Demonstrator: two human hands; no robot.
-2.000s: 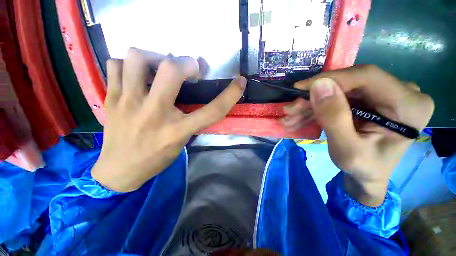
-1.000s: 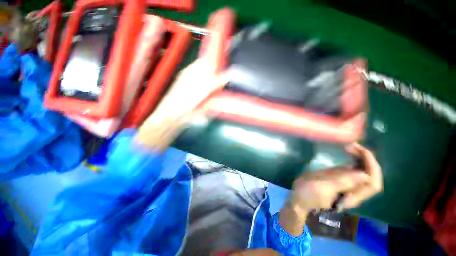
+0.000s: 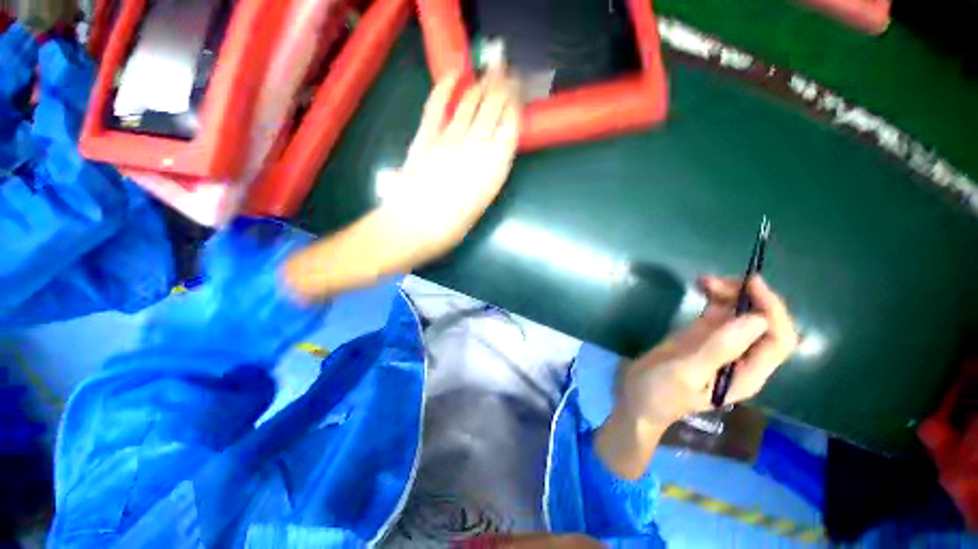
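A red foam tray (image 3: 590, 114) with a dark tablet housing (image 3: 552, 43) in it lies at the top centre, cut off by the picture's edge. My left hand (image 3: 461, 161) is blurred, with its fingers over the tray's lower left corner; whether they grip it or only touch it cannot be told. My right hand (image 3: 713, 354) holds black tweezers (image 3: 751, 279) at the right, over the front edge of the dark green worktop (image 3: 579, 204). The tweezers point up and away from the tray, their tips slightly apart and touching nothing.
More red foam trays (image 3: 231, 97) stand tilted at the left, one with a tablet housing showing. A person's blue sleeve (image 3: 64, 204) is beside them. A green conveyor (image 3: 772, 43) runs along the back right, with another tray corner (image 3: 858, 11) on it.
The view has swung away from the tablet work of two seconds ago. Since one second ago, the centre tray has shifted up and left in view, and the tweezers now show clearly in my right hand.
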